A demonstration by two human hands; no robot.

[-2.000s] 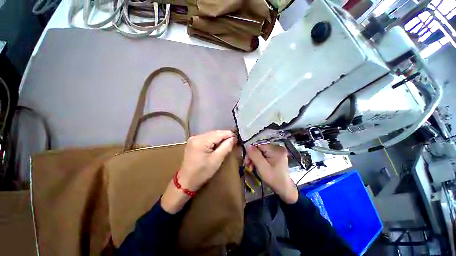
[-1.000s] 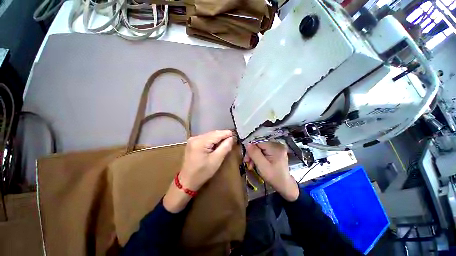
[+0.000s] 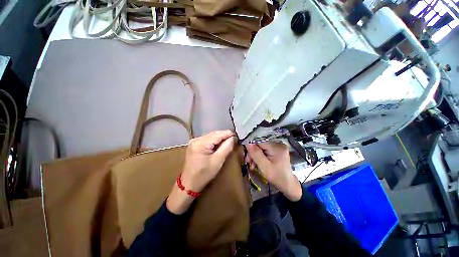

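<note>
A tan-brown bag body (image 3: 151, 198) lies on the table edge and over my lap, with brown handles (image 3: 146, 108) standing from its top edge. My left hand (image 3: 209, 155), with a red bead bracelet, pinches the bag's top right corner beside the white sewing machine head (image 3: 302, 70). My right hand (image 3: 272, 163) is just right of it, fingertips together near the needle area. The machine head partly hides what its fingertips hold. Yellow-handled pliers (image 3: 255, 179) show partly below, between the hands.
A blue bin (image 3: 360, 208) stands at the lower right. Pale strap loops (image 3: 118, 25) and folded brown pieces (image 3: 226, 25) lie at the far table edge. The grey tabletop (image 3: 100, 85) extends beyond the bag. More brown bag pieces and loops show at the left edge.
The view has shifted slightly, so the machine head appears further left and the bin further right. Both hands keep the same hold at the corner.
</note>
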